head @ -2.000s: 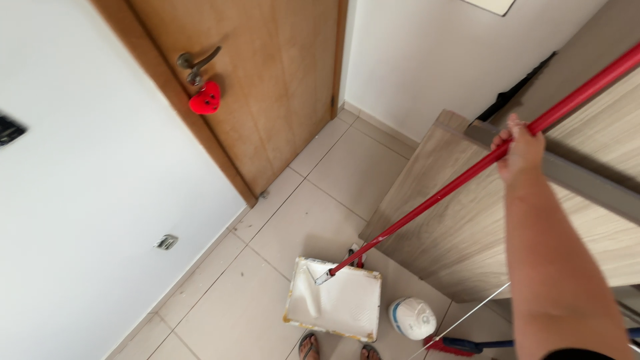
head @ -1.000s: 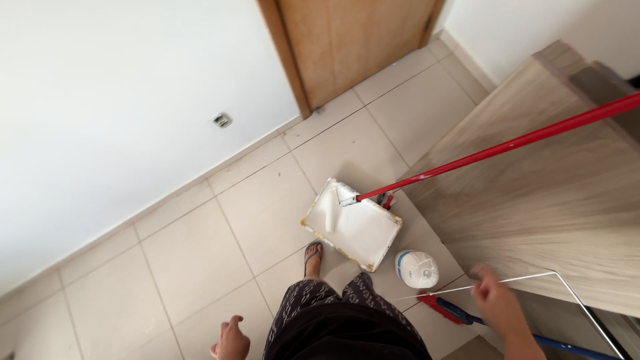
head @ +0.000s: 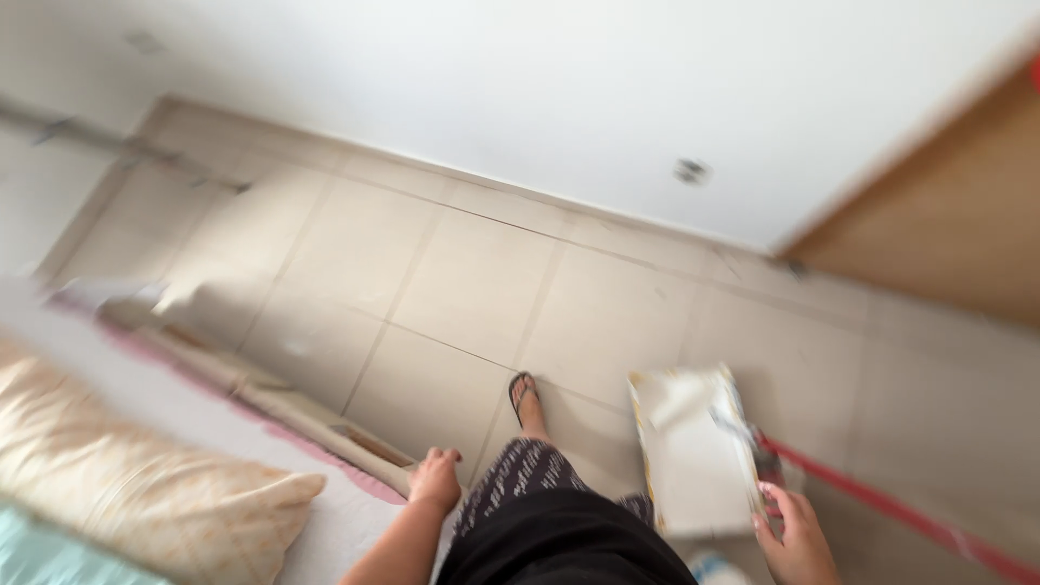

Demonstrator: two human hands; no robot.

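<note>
My left hand [head: 437, 479] hangs beside the edge of the bed, with its fingers loosely bent and nothing seen in it. At the lower right, my right hand [head: 792, 528] overlaps the right edge of the white paint tray [head: 699, 479] in view, with thumb and fingers apart; contact cannot be told. A paint roller [head: 682, 400] lies in the tray. Its red extension pole [head: 886, 504] runs off to the lower right, clear of my hand. Part of a white container [head: 715, 569] shows at the bottom edge. The picture is blurred.
A bed with a white sheet [head: 211, 439] and a patterned pillow [head: 122, 447] is at the lower left. Beige floor tiles [head: 463, 284] run along a white wall [head: 487, 89] with a socket [head: 691, 171]. A wooden door [head: 951, 211] stands at the right.
Two seconds ago my right hand held the red pole; one second ago it was off it. The view has swung left, bringing in the bed.
</note>
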